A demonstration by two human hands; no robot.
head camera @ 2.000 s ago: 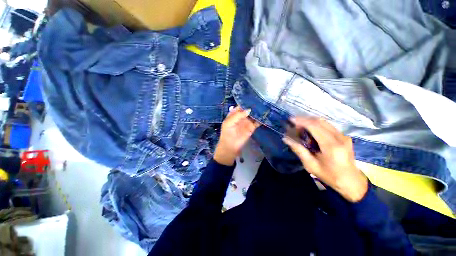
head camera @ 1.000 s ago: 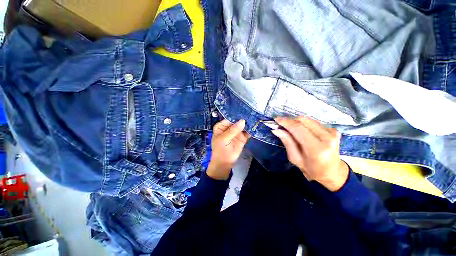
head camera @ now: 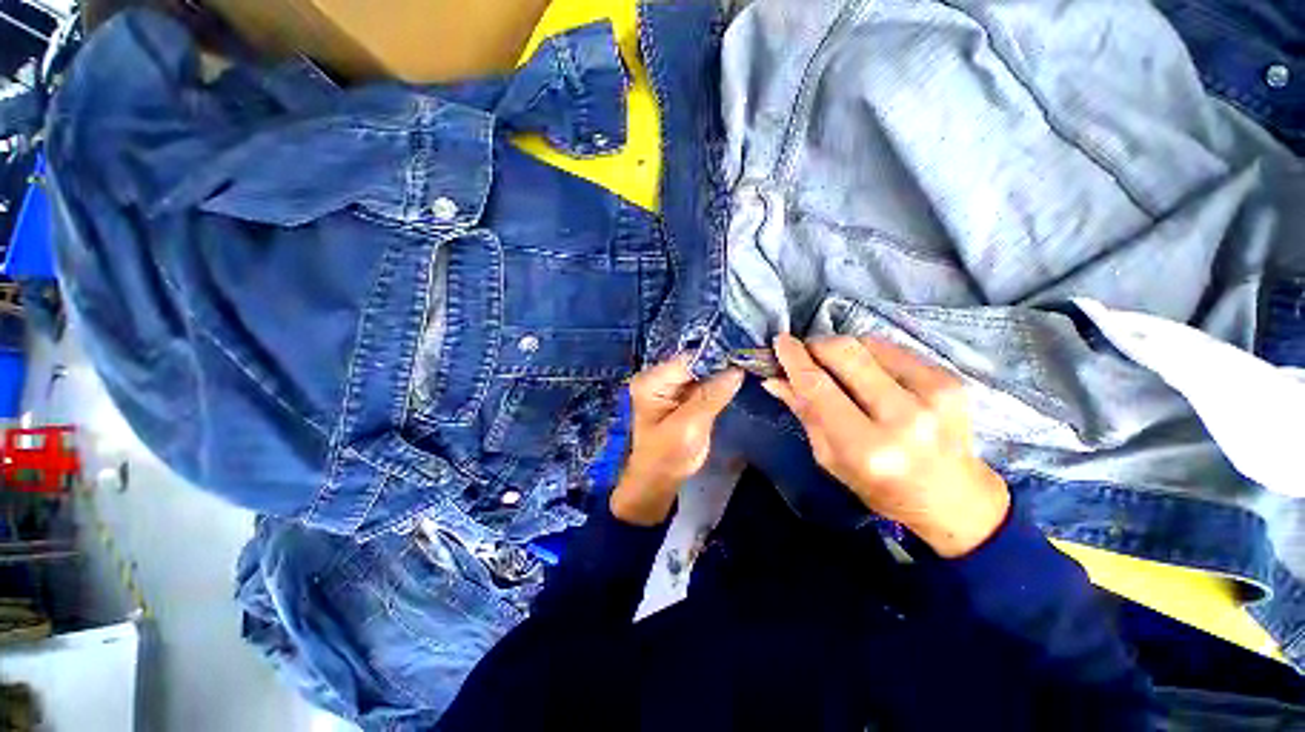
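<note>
A denim jacket [head camera: 988, 157] lies spread in front of me, its pale grey-blue inside showing at the right. My left hand [head camera: 673, 433] pinches the waistband near the jacket's front corner between thumb and fingers. My right hand [head camera: 890, 436] pinches the same waistband just to the right, fingertips close to my left thumb. The waistband [head camera: 1145, 525] runs on to the right as a darker blue strip. A white pocket bag [head camera: 1209, 393] lies at the right. I cannot tell whether a small tool is in my right palm.
More blue denim with a cuff and silvery buttons [head camera: 215, 286] lies at the left. A denim heap [head camera: 379, 615] hangs below it. A brown cardboard box [head camera: 415, 32] stands at the top over a yellow surface [head camera: 630, 169]. A red object [head camera: 40, 458] is at the far left.
My hands have drawn closer together at the waistband corner, which is now folded and bunched between them. The pale lining beside it has gathered up. The camera view has shifted slightly.
</note>
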